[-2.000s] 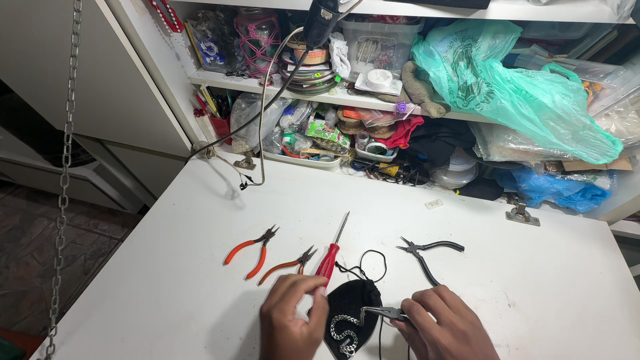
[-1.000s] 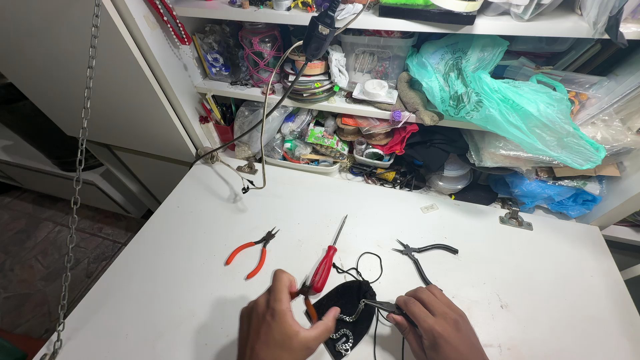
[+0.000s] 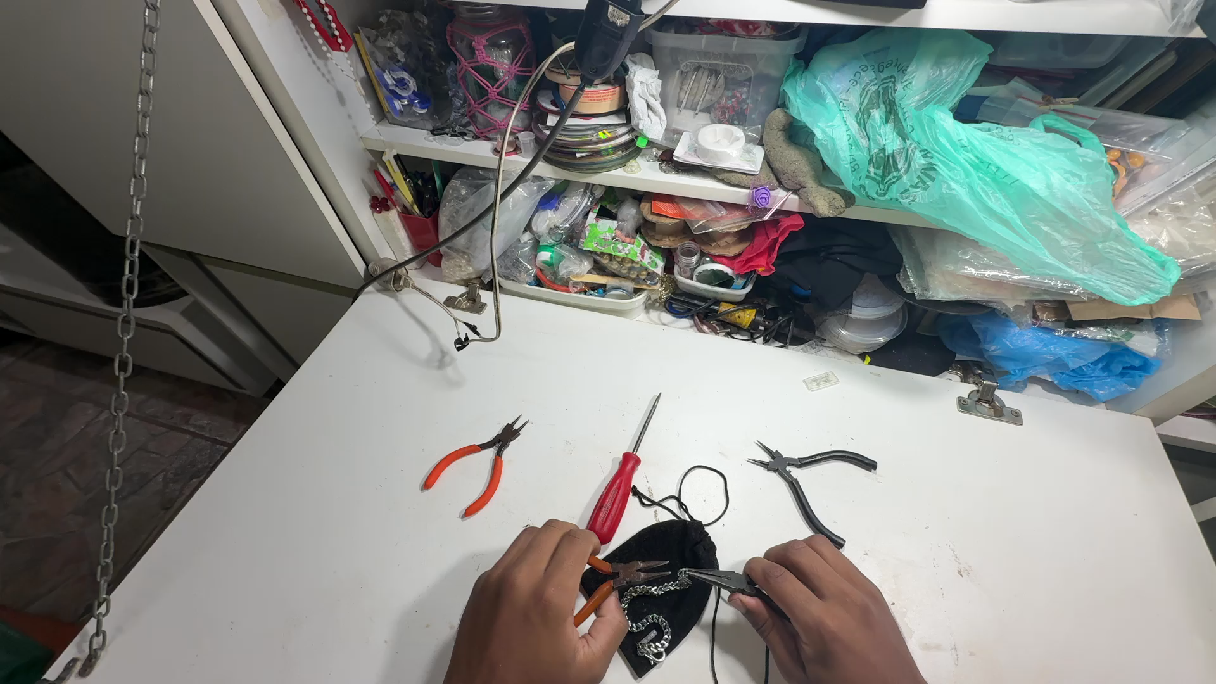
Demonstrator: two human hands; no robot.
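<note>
My left hand [image 3: 541, 608] holds orange-handled pliers [image 3: 622, 575], their jaws apart and pointing at the end of a silver chain [image 3: 655, 589]. My right hand [image 3: 822, 608] grips dark needle-nose pliers [image 3: 722, 578], whose tips are at that same chain end. The chain lies curved on a black drawstring pouch [image 3: 679, 546], its cord looping out behind. Just behind my left hand rests a screwdriver with a red handle [image 3: 616, 499]. Another pair of orange-handled pliers [image 3: 489, 459] lies to the left, and black-handled pliers [image 3: 798, 475] lie to the right, both spread.
The white fold-down worktop [image 3: 313, 494] has metal hinges [image 3: 990, 406] at its back edge. Behind it are shelves packed with containers, wire spools [image 3: 589, 133] and a green plastic bag [image 3: 950, 152]. A cable [image 3: 496, 209] hangs onto the worktop; a metal chain [image 3: 123, 332] hangs at left.
My left hand has picked up the orange-handled pliers that lay beside the screwdriver two seconds ago and brought them to the chain. My right hand has stayed at the chain with its pliers.
</note>
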